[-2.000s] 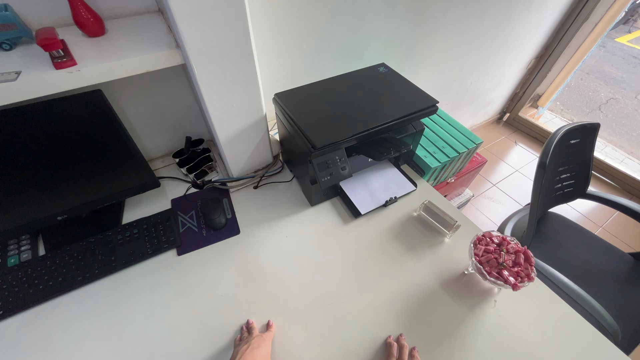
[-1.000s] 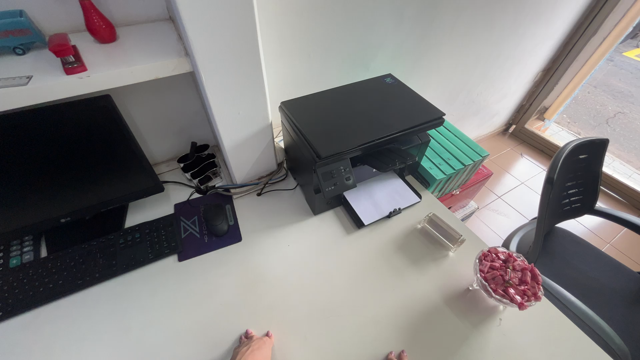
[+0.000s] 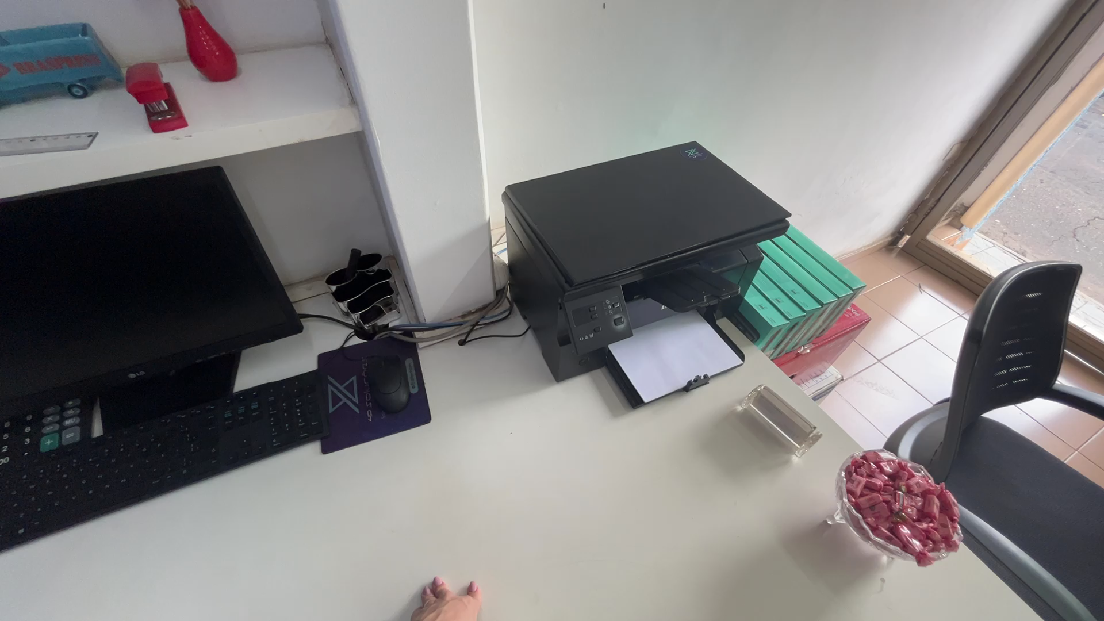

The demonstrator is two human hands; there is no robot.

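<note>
My left hand (image 3: 447,601) rests on the white desk (image 3: 526,517) at the bottom edge of the view, fingers slightly apart and holding nothing. My right hand is out of the frame. Beyond the left hand stands a black printer (image 3: 647,216) with white paper (image 3: 668,354) on its pulled-out front tray. A dark purple mouse pad (image 3: 341,431) bears a black mouse (image 3: 392,385), beside a black keyboard (image 3: 259,423). To the right, a clear acrylic holder (image 3: 780,420) lies near a glass footed bowl filled with pink-wrapped candies (image 3: 901,509).
A black monitor (image 3: 129,285) stands at the left, below a shelf (image 3: 276,95) with a red stapler (image 3: 157,99), a red vase (image 3: 209,47) and a ruler (image 3: 47,143). Cables (image 3: 457,324) run behind the desk. Green binders (image 3: 802,289) and an office chair (image 3: 1005,371) are at the right.
My right hand, on the desk at the bottom edge in the earlier frames, is now out of view. The left hand stays on the desk, near the bottom edge.
</note>
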